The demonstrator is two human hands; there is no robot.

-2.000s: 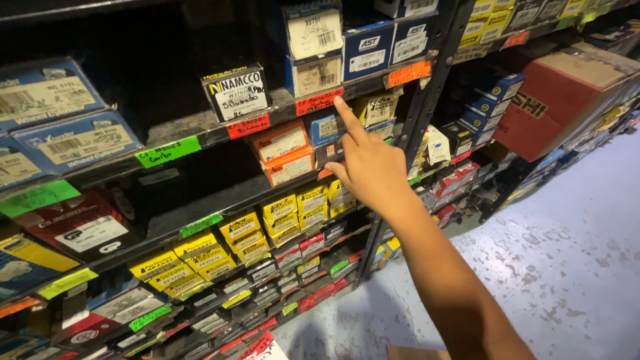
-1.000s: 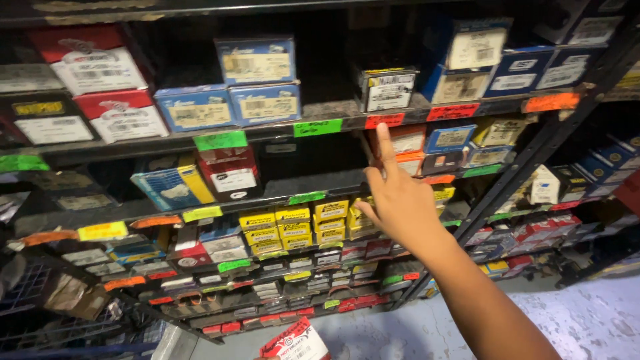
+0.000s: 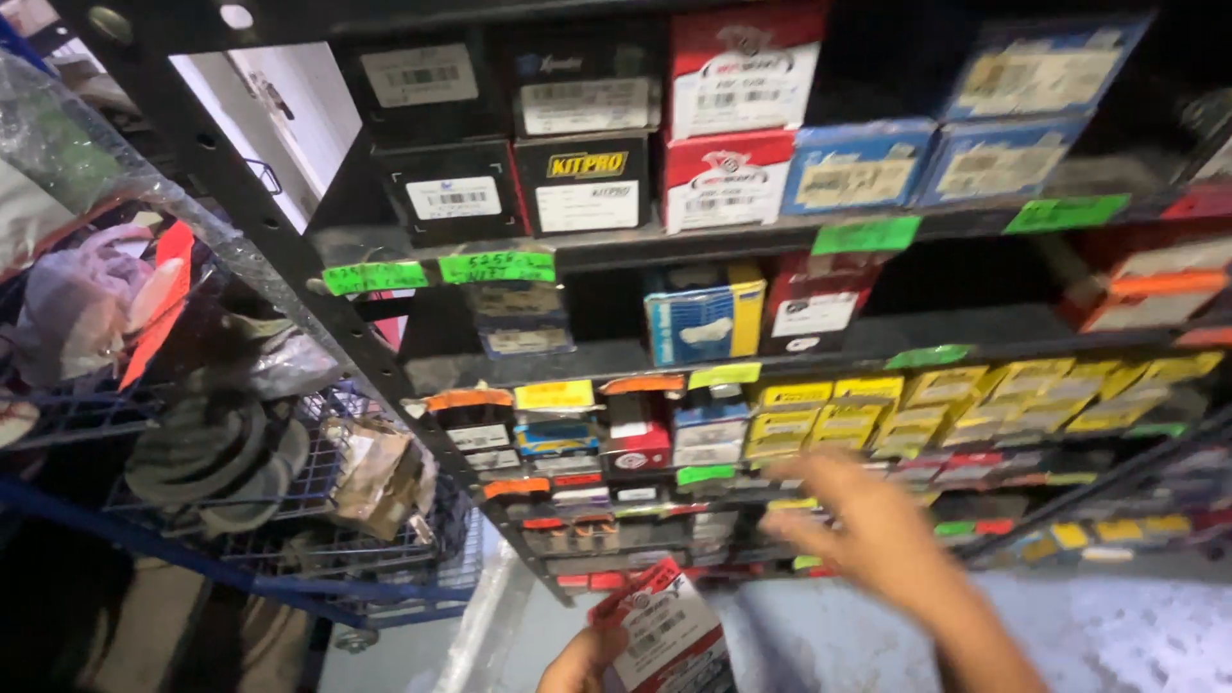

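Note:
My left hand [image 3: 584, 660] holds a red and white cardboard box [image 3: 669, 630] with a label at the bottom middle, its thumb over the box's left edge. Up and to the right, my right hand [image 3: 852, 529] is blurred, holding nothing, fingers apart, in front of the lower shelves. Just above it are yellow boxes [image 3: 791, 423] in stacked rows. Higher up on a black metal shelf stand red and white boxes [image 3: 729, 181], a black box [image 3: 584, 183] and blue boxes [image 3: 857, 166]. A blue and yellow box [image 3: 705, 316] sits one shelf lower.
To the left, a blue wire rack [image 3: 173, 549] holds dark curved parts [image 3: 207, 452], a torn brown package [image 3: 375, 476] and plastic-wrapped items. The shelf's perforated black upright [image 3: 289, 255] stands beside it. Green handwritten tags [image 3: 866, 235] line the shelf edges. Painted floor [image 3: 1136, 616] shows at lower right.
The view has swung left along the shelves. My right hand has left the red tag it was pointing at on the shelf edge and is now lower. My left hand has come into view with the box.

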